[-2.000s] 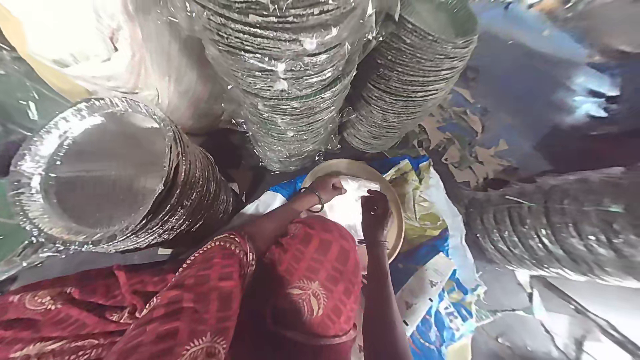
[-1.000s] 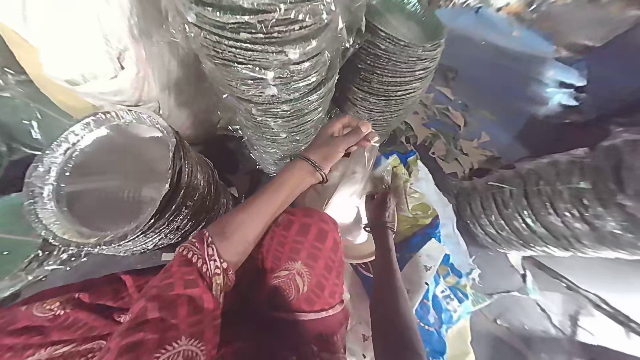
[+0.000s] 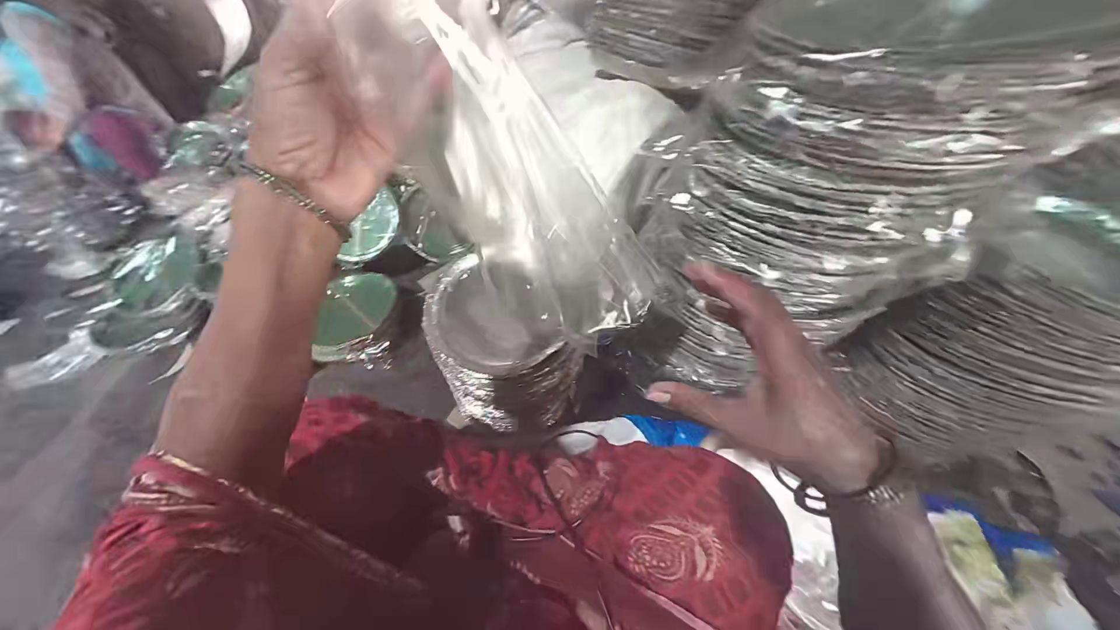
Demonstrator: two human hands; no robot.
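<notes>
My left hand (image 3: 328, 122) is raised at the upper left and holds the top of a clear plastic bag (image 3: 516, 149), its fingers partly blurred. The bag hangs down to the right, its lower end over a stack of round silver foil plates (image 3: 499, 315) in front of my knees. Whether the bag touches the plates, I cannot tell. My right hand (image 3: 770, 385) is held palm inward with thumb and fingers apart, right of the bag, with nothing in it. Bangles circle both wrists.
Tall stacks of silver plates in clear plastic (image 3: 840, 192) rise at the right, with another stack (image 3: 1006, 350) beside them. Green round plates (image 3: 354, 311) and shiny wrapped items lie at the left. Blue and white plastic sheeting (image 3: 669, 430) lies by my right knee.
The view has swung left. My left hand has lifted from the round tray by my lap, with the plastic bag in it. My right hand has moved away from the tray and stands open.
</notes>
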